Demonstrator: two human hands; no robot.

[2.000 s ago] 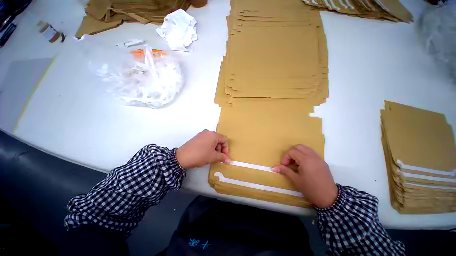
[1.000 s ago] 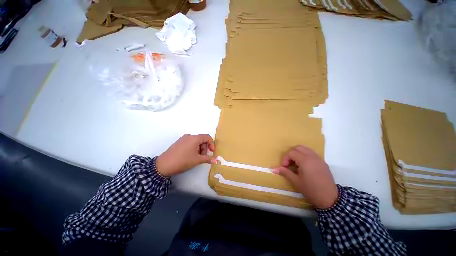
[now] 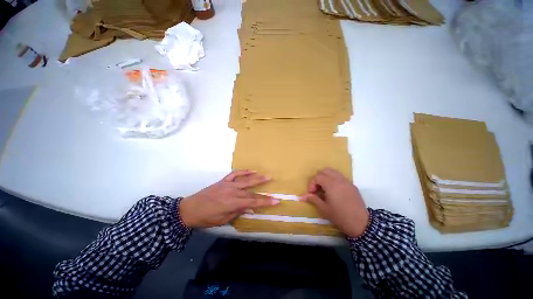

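A tan kraft blank (image 3: pixel 289 155) lies in front of me at the near end of a long overlapping column of blanks (image 3: pixel 292 76). A white adhesive strip (image 3: pixel 286 197) lies across it near its lower edge, and a second white strip (image 3: pixel 280 218) runs parallel below, nearer the table edge. My left hand (image 3: pixel 225 200) lies flat with fingers extended over the left part of the upper strip, covering its left end. My right hand (image 3: pixel 336 200) pinches the right part of that strip between thumb and finger; its right end is hidden.
A stack of taped blanks (image 3: pixel 459 152) is at right, fanned taped blanks (image 3: pixel 380 10) at the far side. A clear bag of strips (image 3: pixel 149 108) and crumpled white paper (image 3: pixel 182 47) lie left. Kraft pieces (image 3: pixel 131 20) and a brown bottle (image 3: pixel 203 8) are far left; a bulky plastic bag (image 3: pixel 497 55) is far right.
My left hand has moved from the strip's left end inward and flattened onto it. My right hand still pinches the right part. The whole view has shifted, with the table things appearing further left.
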